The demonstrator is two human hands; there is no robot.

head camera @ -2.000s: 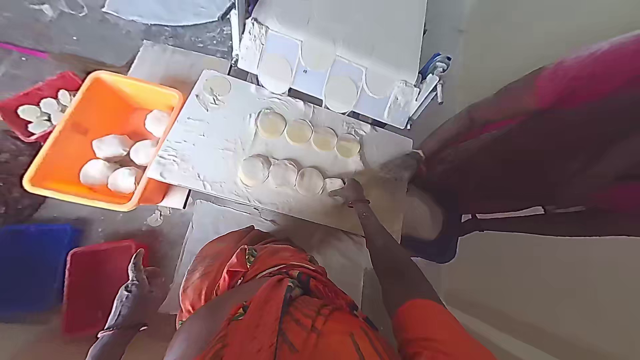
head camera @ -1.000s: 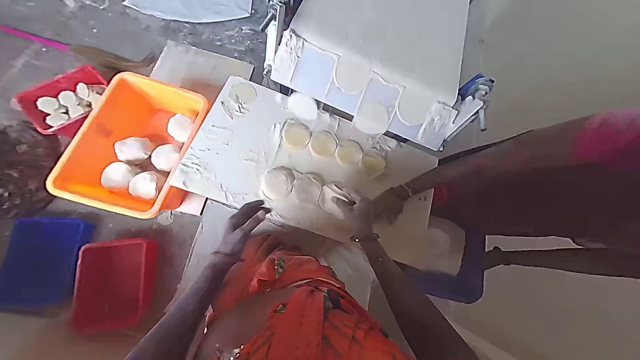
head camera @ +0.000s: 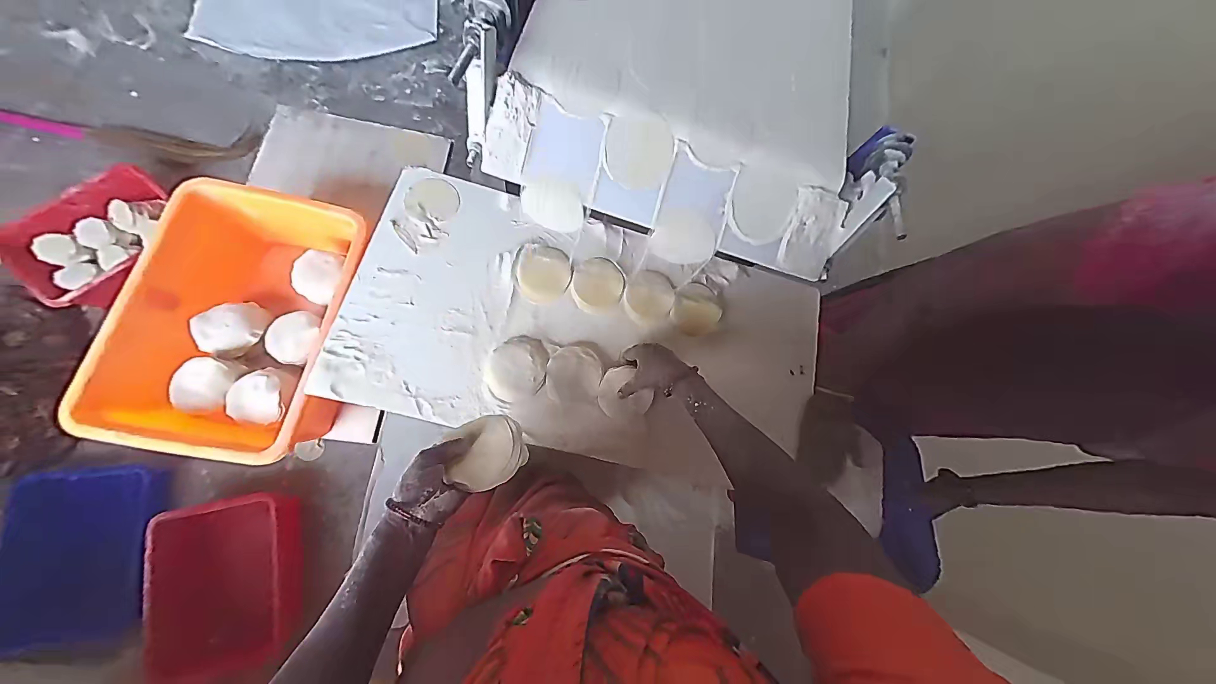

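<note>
My left hand (head camera: 432, 480) grips a stack of round, flat dough discs (head camera: 489, 454) beside the near edge of the floured board (head camera: 380, 351). At the right end of the near row, my right hand (head camera: 655, 369) has its fingers on a pale dough disc (head camera: 625, 392); whether it grips the disc is unclear. Two more floury stacks, a left one (head camera: 518, 369) and a middle one (head camera: 575, 373), lie beside it. Behind them is a row of several yellowish round stacks (head camera: 598, 284). Farther back, thin discs (head camera: 684, 236) lie at the outlet of a machine (head camera: 703, 66).
An orange tub (head camera: 142, 361) with several dough stacks stands left, beside a red tray (head camera: 47, 214) of smaller pieces. Blue (head camera: 76, 560) and red (head camera: 223, 579) trays lie lower left. Another person (head camera: 1026, 370) is close on the right.
My left hand has moved away from the near row and now holds a stack of discs. My right hand stays at the row's right end. More discs show at the machine's outlet.
</note>
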